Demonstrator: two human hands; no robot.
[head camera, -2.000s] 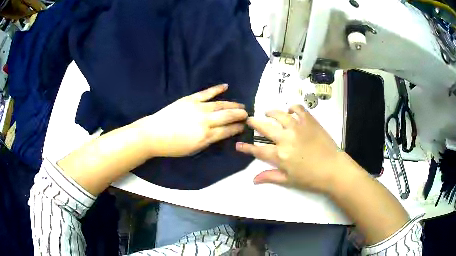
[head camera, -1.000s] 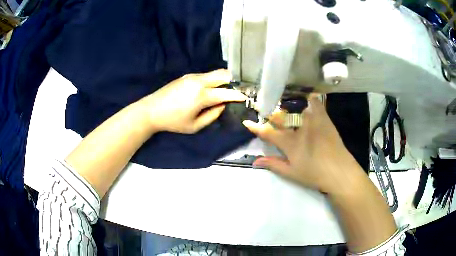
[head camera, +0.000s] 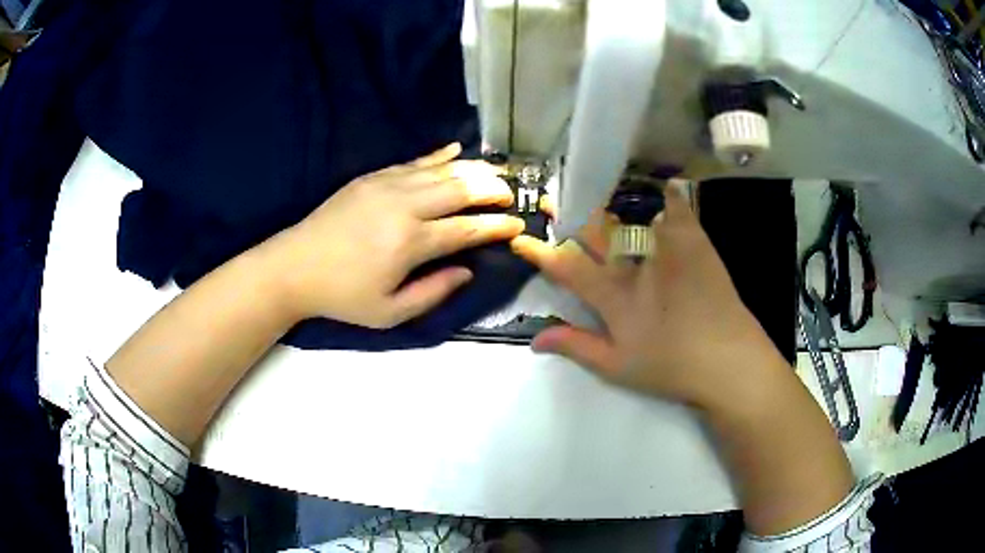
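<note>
The dark navy garment piece (head camera: 259, 119) lies on the white table, its right edge at the presser foot (head camera: 529, 192) of the sewing machine (head camera: 626, 97). My left hand (head camera: 378, 243) lies flat on the cloth just left of the foot, fingers slightly spread, pressing it and not gripping. My right hand (head camera: 648, 292) is to the right of and below the foot, its index fingertip at the cloth edge and its thumb apart on the table. Some of its fingers are hidden behind the machine head and dial. The needle tip is too small to make out.
Heaped navy cloth (head camera: 27, 259) hangs at the left. Right of my right hand lie a black smartphone (head camera: 745, 259), scissors (head camera: 853, 270), a slim silver tool (head camera: 830, 378) and a black tuft (head camera: 956, 373). The table's curved front edge (head camera: 454, 508) runs below my forearms.
The cloth and both hands have moved from in front of the machine to its foot. In the last second, my left fingers have straightened and flattened beside the foot. The view has shifted.
</note>
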